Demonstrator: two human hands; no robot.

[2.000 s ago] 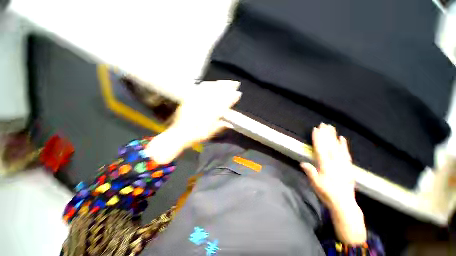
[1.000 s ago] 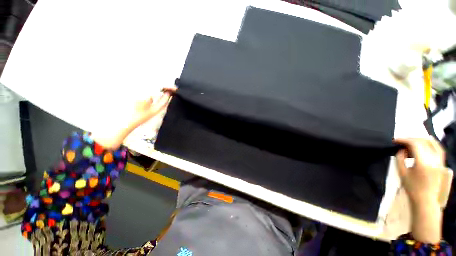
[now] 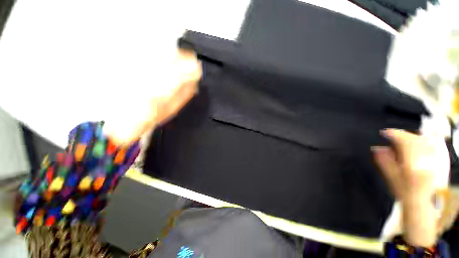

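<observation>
A large black cut panel [image 3: 312, 43] with notched corners lies on the white table, over another black layer [image 3: 272, 176] that reaches near the table's near edge. The upper panel's near part is rumpled and partly raised. My left hand [image 3: 178, 88] is at the panel's left corner, fingers closed on its edge, blurred. My right hand [image 3: 415, 164] is over the right side of the black material, thumb and fingers apart; it is blurred, and whether it holds the edge cannot be told.
The white table [image 3: 90, 55] extends left. Dark layers [image 3: 387, 10] lie at the far right edge. A pale fluffy bundle [image 3: 428, 45] is at the right. My grey apron [image 3: 226, 234] is below the table's yellowish near edge.
My left hand has moved up and right with the panel's left corner. My right hand has shifted slightly left. The upper panel's near part is pushed away, showing more of the layer beneath.
</observation>
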